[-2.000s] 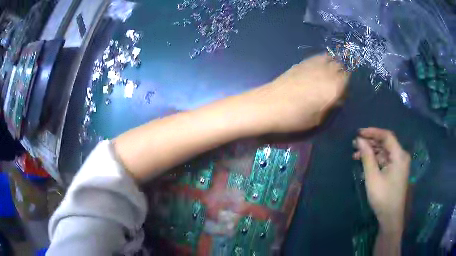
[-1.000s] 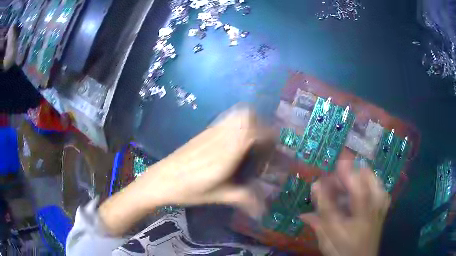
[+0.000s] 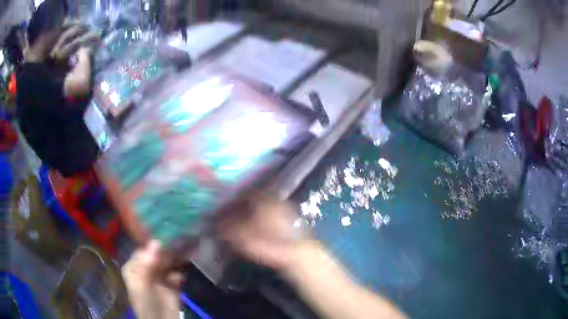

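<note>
The reddish-brown carrier tray (image 3: 182,163) with green circuit boards (image 3: 171,205) is raised and tilted over the metal ledge at the left. It is blurred, with bright glare on its upper boards. My left hand (image 3: 152,271) grips its near left corner from below. My right hand (image 3: 265,232) is at its near right edge, blurred, its fingers partly hidden at the tray. Small silver metal plates (image 3: 352,187) lie scattered on the blue-green mat (image 3: 373,268).
A person in a dark top (image 3: 53,112) is at the upper left beside another line of boards. Pale flat plates (image 3: 271,59) lie on the ledge. Thin wire parts (image 3: 470,184) and a clear bag (image 3: 445,106) are at right. Red stool (image 3: 87,215) below left.
The tray has left the mat and is now held up at the left over the ledge. Both hands have moved to its near edge. The view has swung to the left.
</note>
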